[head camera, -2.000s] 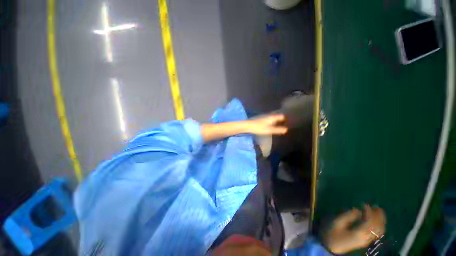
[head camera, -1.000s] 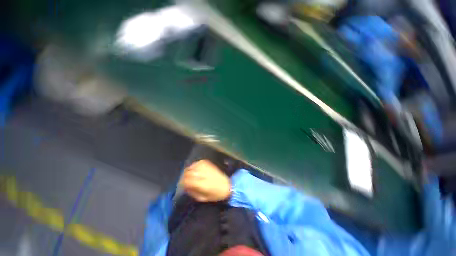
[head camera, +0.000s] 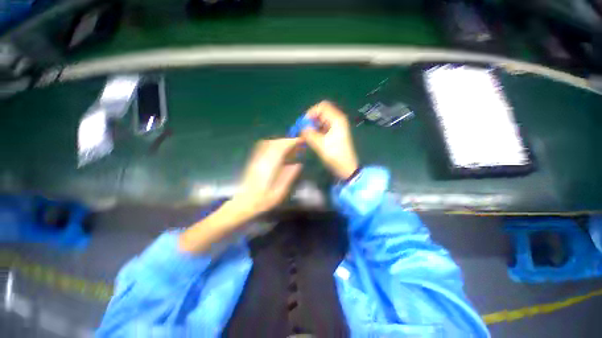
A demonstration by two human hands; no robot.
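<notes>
A small blurred blue item [head camera: 301, 124], possibly the blue wrist strap, is between my two hands above the green bench [head camera: 218, 112]. My right hand [head camera: 332, 135] pinches it with bent fingers. My left hand [head camera: 269, 173] is just left of and below it, with its fingertips close to the right hand's. Blur hides whether the left fingers hold part of it. A loose pile of thin black and white strips [head camera: 388, 113] lies on the bench to the right of my hands.
A black-edged parts tray [head camera: 476, 119] of bright white strips is at the right. A phone [head camera: 150, 104] and clear bags [head camera: 96, 135] lie at the left. A white edge strip [head camera: 264, 55] crosses behind, with the green conveyor [head camera: 330, 30] beyond. Blue stools [head camera: 551, 251] stand on the floor.
The view has swung round to face the bench. My hands, apart two seconds ago, are now together over it, with the blue item between them.
</notes>
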